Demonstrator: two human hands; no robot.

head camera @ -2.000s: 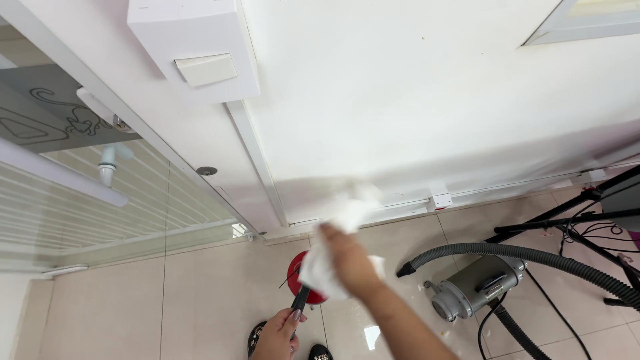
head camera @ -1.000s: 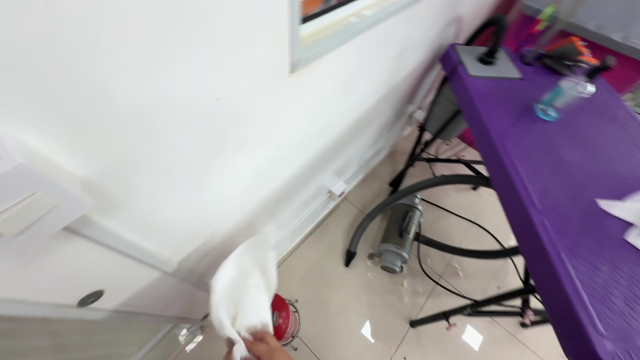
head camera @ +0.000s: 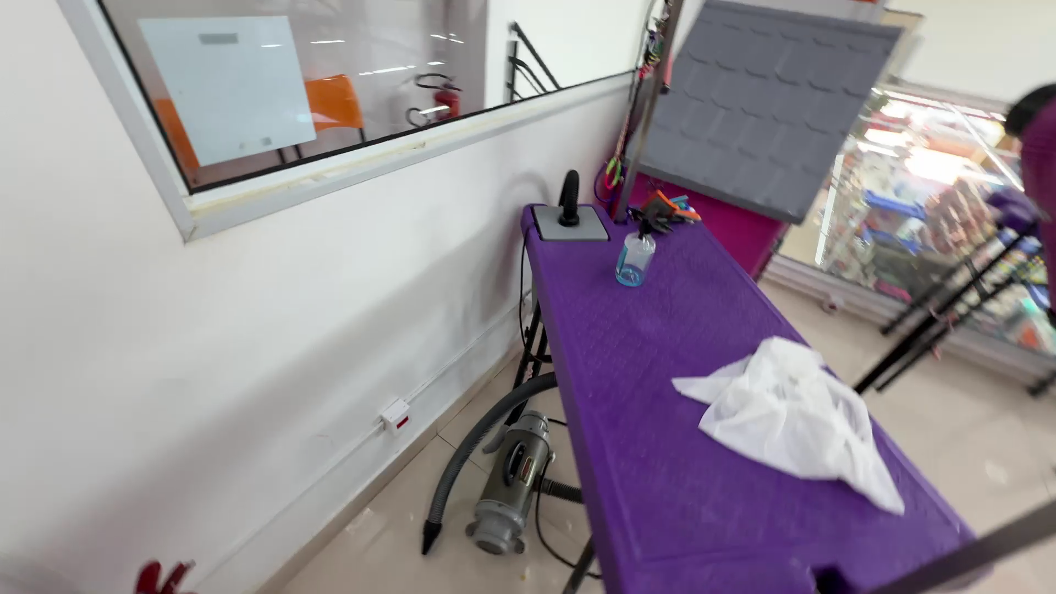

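Neither my left hand nor my right hand shows in the head view now. A crumpled white cloth (head camera: 796, 412) lies on the near right part of the purple table (head camera: 660, 462). Toward the table's far end stands a clear spray bottle (head camera: 635, 260) with blue liquid. Behind it are orange, black and blue tools (head camera: 668, 210), too small to name exactly. On the far left corner a grey plate (head camera: 571, 223) bears an upright black flexible arm.
A metal canister vacuum (head camera: 513, 487) with a grey hose (head camera: 462, 462) lies on the floor between wall and table. A socket box (head camera: 396, 415) sits low on the wall. A red object (head camera: 161, 579) shows at the bottom left. A grey grooved panel (head camera: 767, 107) leans beyond the table.
The view has swung far right to the table. The hand with a white cloth in it, seen one second ago, is out of view.
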